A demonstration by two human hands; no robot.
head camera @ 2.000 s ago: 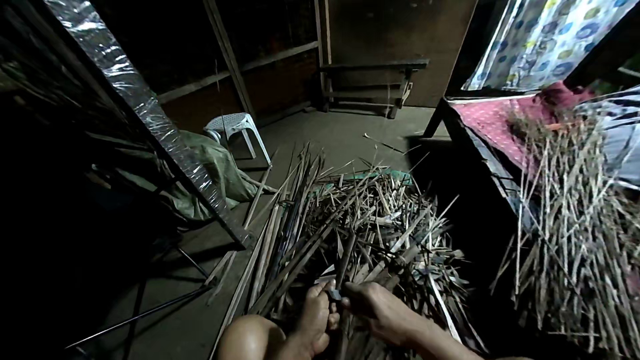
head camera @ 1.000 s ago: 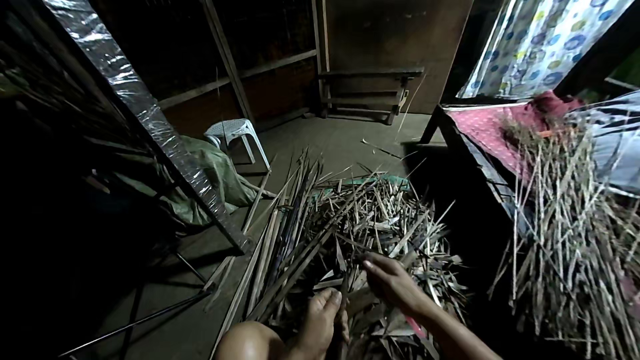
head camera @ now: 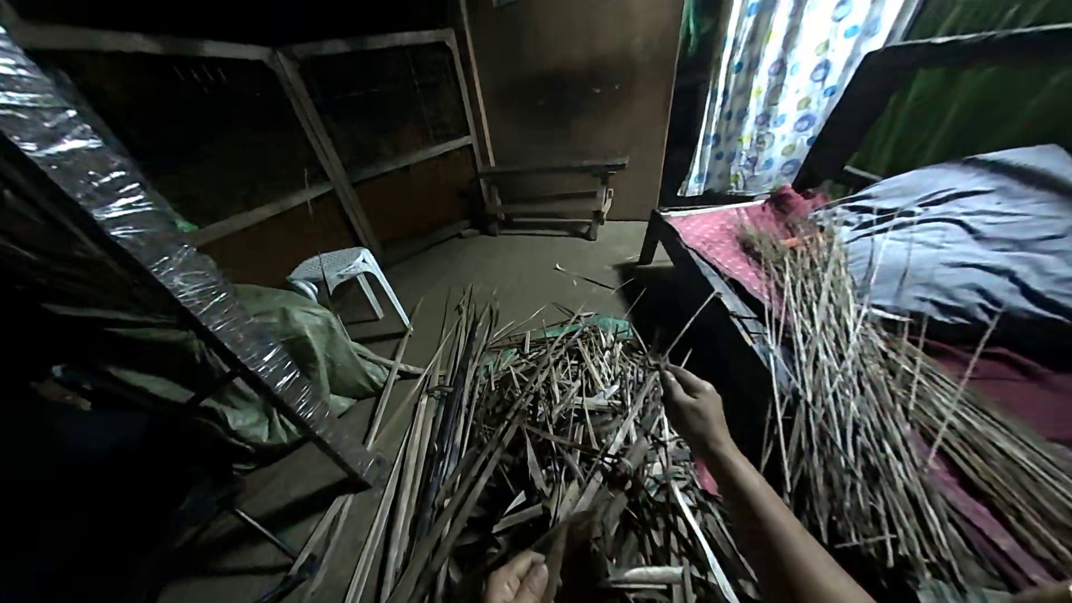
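Note:
A large heap of dry plant strips and stalks (head camera: pixel 578 402) lies on the floor before me. My right hand (head camera: pixel 693 406) is stretched over the heap's right side, its fingers pinched at a thin strip; whether they hold it is hard to tell. Low in the view my left hand (head camera: pixel 517 578) is partly cut off by the bottom edge, its thumb and finger against a broad brown dry strip (head camera: pixel 563 544). Longer stalks (head camera: pixel 410 477) lie along the heap's left side.
On the right, a bed frame with pink cloth (head camera: pixel 712 230) bears bundled thin stalks (head camera: pixel 837 402) and a grey-blue cloth (head camera: pixel 963 226). A white plastic stool (head camera: pixel 335 264), a green sack (head camera: pixel 318 343) and a plastic-wrapped post (head camera: pixel 193 268) stand left. A wooden bench (head camera: pixel 553 170) is at the back.
My hands were close together over the heap's near part; now they are far apart, the right one moved forward and to the right. The left hand sits lower in the view.

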